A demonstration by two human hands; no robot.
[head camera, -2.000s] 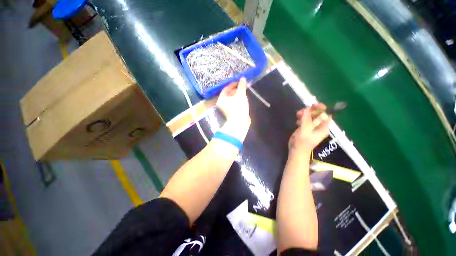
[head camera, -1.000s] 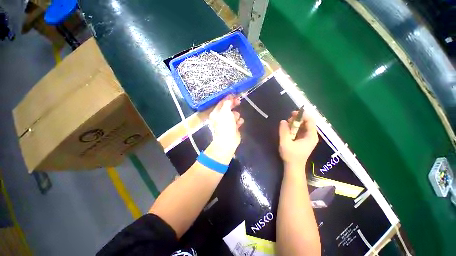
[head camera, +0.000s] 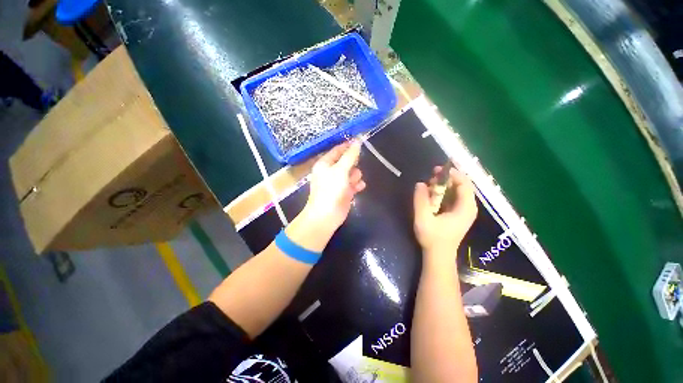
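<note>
My right hand [head camera: 445,213] holds the diagonal cutters [head camera: 442,193] over the black printed mat [head camera: 389,213]. Their pale handles lie in my fingers and the dark jaws point up, away from me. My left hand [head camera: 333,183], with a blue wristband, is at the near edge of the blue parts bin [head camera: 281,155]. Its thumb and forefinger are close together at the rim; whether a small piece is between them cannot be told. Small silvery metal pieces [head camera: 292,108] fill the bin, with a pale flat stick [head camera: 341,86] lying across them.
A brown carton [head camera: 105,164] stands left of the dark-green bench [head camera: 202,52]. The green conveyor [head camera: 539,142] runs along the right, with a small clear tray of little parts [head camera: 669,290] on it. A metal post [head camera: 372,26] rises behind the bin. A blue stool [head camera: 75,10] is at upper left.
The clear tray has come into view on the conveyor and moved down. My right hand has turned the cutters from pointing right to pointing up. My left hand stays by the bin's near edge.
</note>
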